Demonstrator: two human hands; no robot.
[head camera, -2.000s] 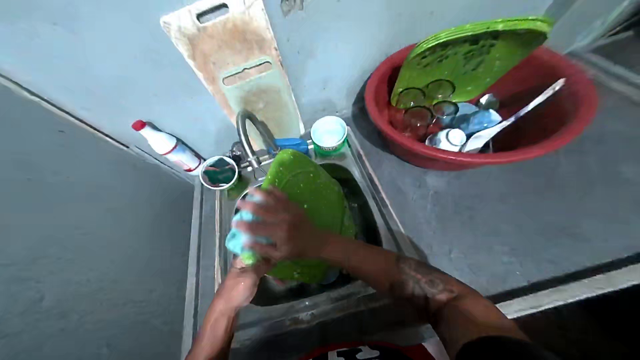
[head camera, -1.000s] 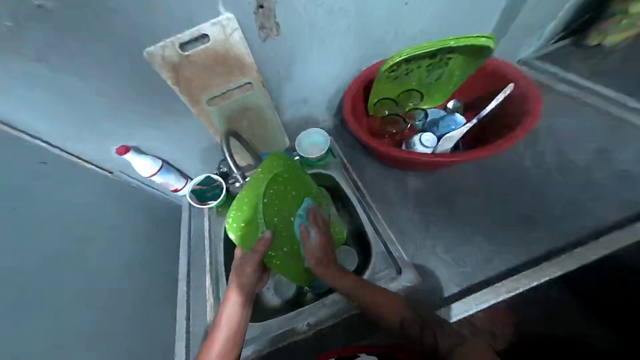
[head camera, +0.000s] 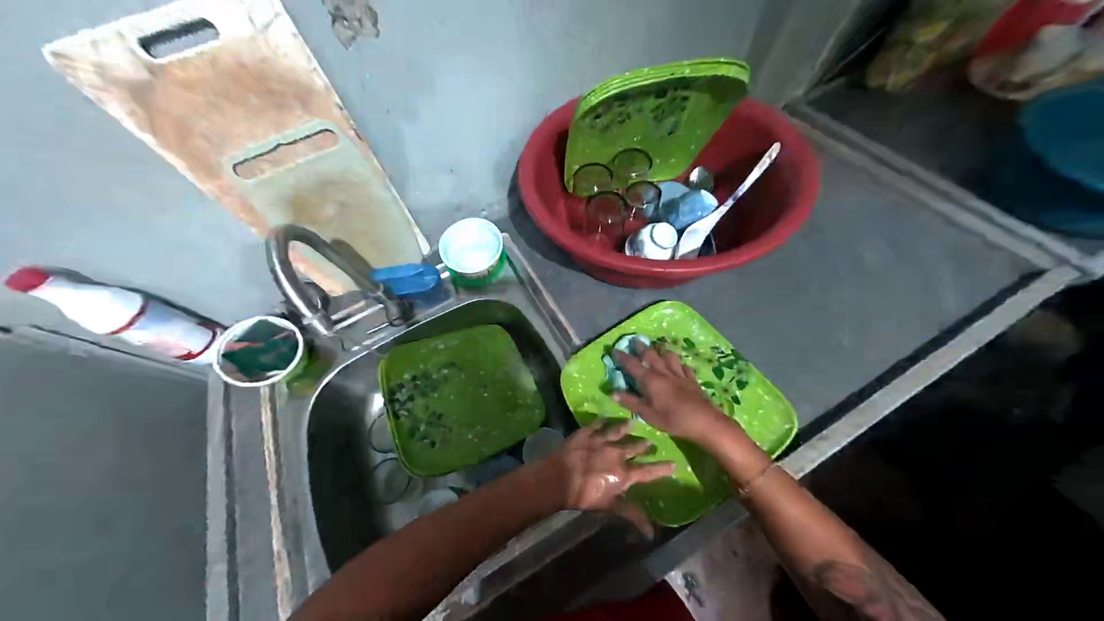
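A green floral square plate lies on the grey counter just right of the sink. My right hand presses a light-blue cloth or sponge against its upper left part. Fingers spread and holding nothing, my left hand is over the plate's lower left edge; whether it touches the plate is unclear. Another green plate rests in the metal sink, on top of glasses and other dishes partly hidden beneath it.
Behind the counter plate, a red basin holds green plates, glasses, cups and a white spatula. A faucet, white tub, open container and bottle stand around the sink. A worn board leans on the wall.
Both hands have moved right, from over the sink to the counter. A green plate that was in my hands above the sink a second ago is no longer held up; my left hand has let go.
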